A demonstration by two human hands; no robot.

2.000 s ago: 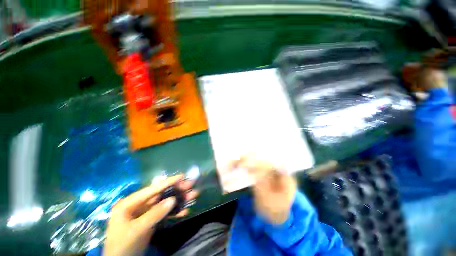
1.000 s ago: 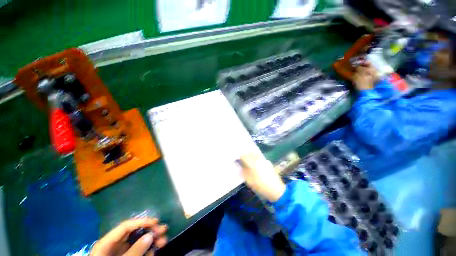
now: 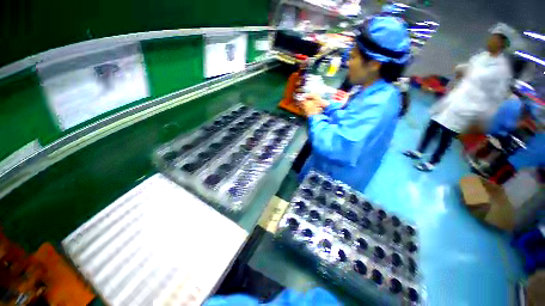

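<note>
Neither of my hands is in view; only blue sleeve cloth (image 3: 278, 297) shows at the bottom edge. The white parts board (image 3: 158, 239) lies tilted on the green bench at lower left, with faint rows across it. Behind it is a clear blister tray (image 3: 224, 202) with rows of dark parts. A second blister tray (image 3: 311, 261) with round dark parts is at lower right, beside the bench edge. The orange fixture (image 3: 57, 275) is cut off at the lower left corner; its clamp handle cannot be made out.
A person in a blue smock and cap (image 3: 358, 125) works at the bench ahead, by another orange fixture (image 3: 291, 92). A person in white (image 3: 475, 95) stands on the blue floor. Cardboard boxes (image 3: 487, 200) are at right. Papers (image 3: 95, 83) hang on the green panel.
The view has swung right and up. The board and trays now appear further left, and the near fixture is mostly out. Both hands, the left with a dark part, have left the picture.
</note>
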